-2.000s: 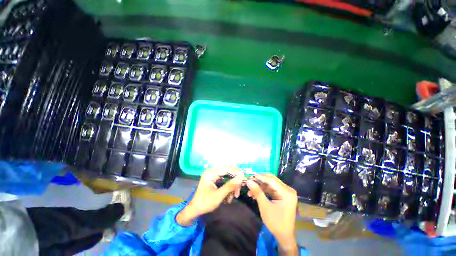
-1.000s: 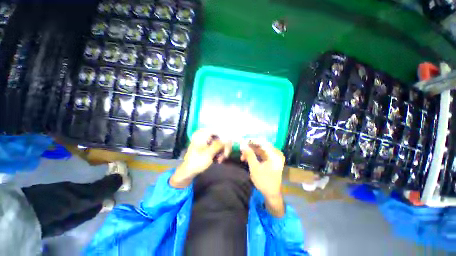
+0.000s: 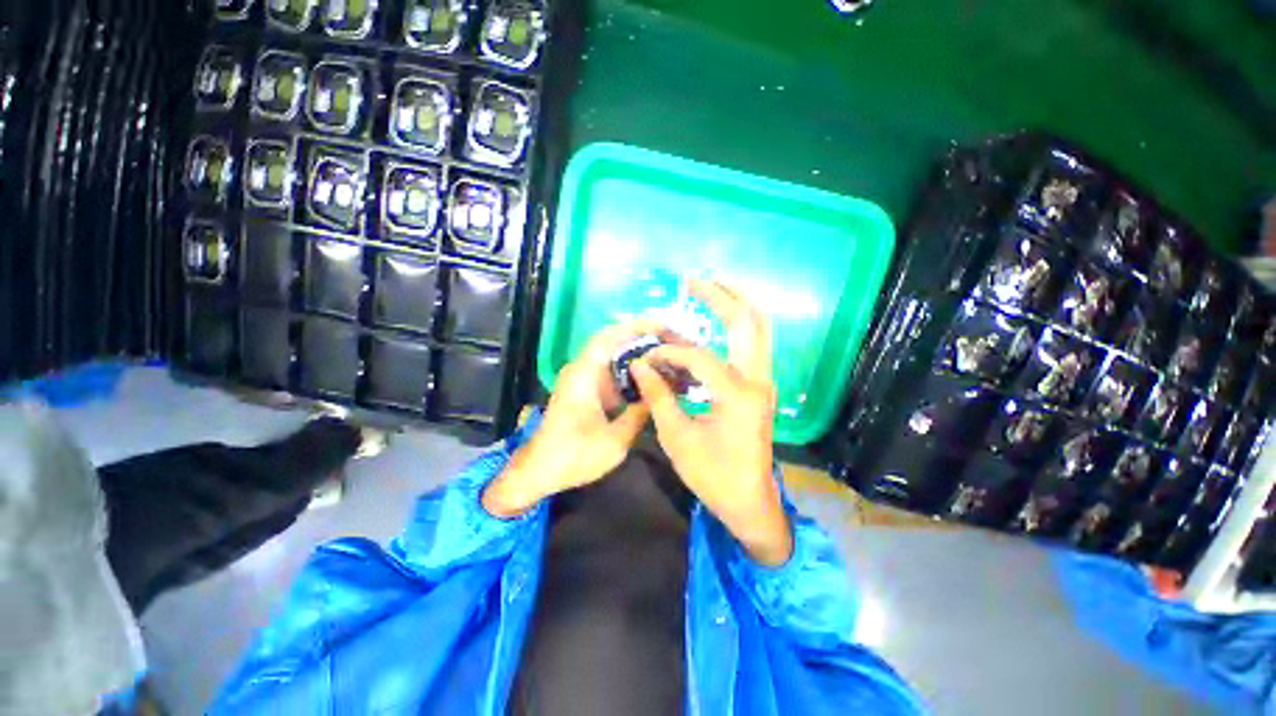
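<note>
My left hand (image 3: 585, 427) holds a small dark, shiny-rimmed housing (image 3: 637, 367) in its fingertips, over the near edge of the green parts tray (image 3: 875, 280). My right hand (image 3: 721, 427) has its thumb and fingers at the same housing; one finger is raised over the tray. Whether the right fingers hold a separate small part cannot be told. Small pale specks (image 3: 696, 329) lie in the green tray. The left blister tray (image 3: 329, 347) holds rounded square housings in its far rows, with empty pockets in the near rows. The right blister tray (image 3: 896, 450) holds irregular shiny pieces.
Ridged stacked black trays (image 3: 77, 210) stand beyond the left tray. The green bench (image 3: 756, 84) lies behind the trays, with a loose unit (image 3: 848, 6) at the top edge. Another person's dark-clothed leg (image 3: 231, 490) shows at lower left.
My hands have come together around the dark housing, which now shows clearly between them. The view has moved closer to the trays, and the loose unit has shifted to the top edge.
</note>
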